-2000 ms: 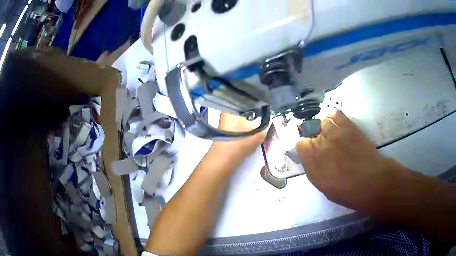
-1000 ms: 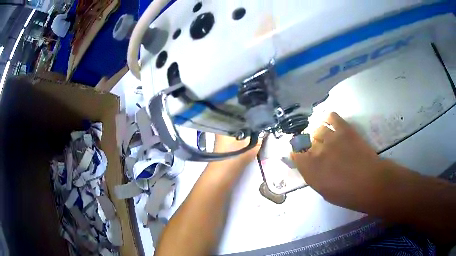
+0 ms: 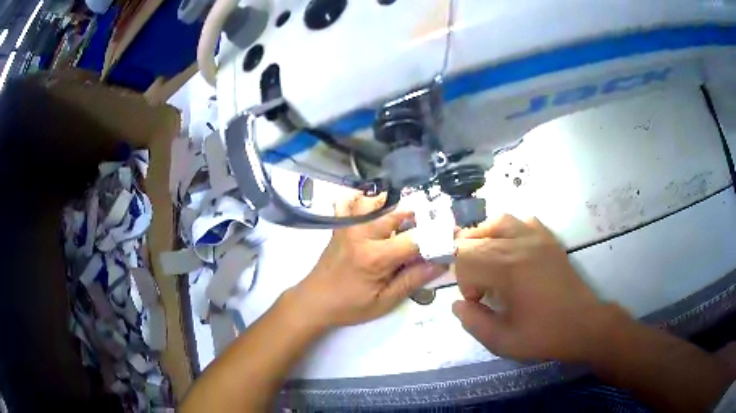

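Note:
A small white fabric band [image 3: 436, 230] lies under the needle area of the white sewing machine head [image 3: 355, 73], brightly lit. My left hand [image 3: 367, 262] is at its left side, with fingers and thumb on its edge. My right hand [image 3: 516, 278] is at its right side, with fingertips on its edge and the thumb apart below. The dark presser and needle parts [image 3: 464, 181] hang just above and hide the band's far end. The curved metal guard [image 3: 250, 173] passes in front of my left fingertips.
A brown cardboard box [image 3: 165, 242] at the left holds many fabric strips [image 3: 113, 250]. A loose pile of strips [image 3: 214, 234] lies on the table beside it. A grey ruler strip [image 3: 420, 387] runs along the table's front edge. Blue material [image 3: 161, 48] is behind.
My left hand has come out from behind the guard towards me and right, beside the needle area. The white band now shows between both hands. My right hand has turned and moved slightly nearer.

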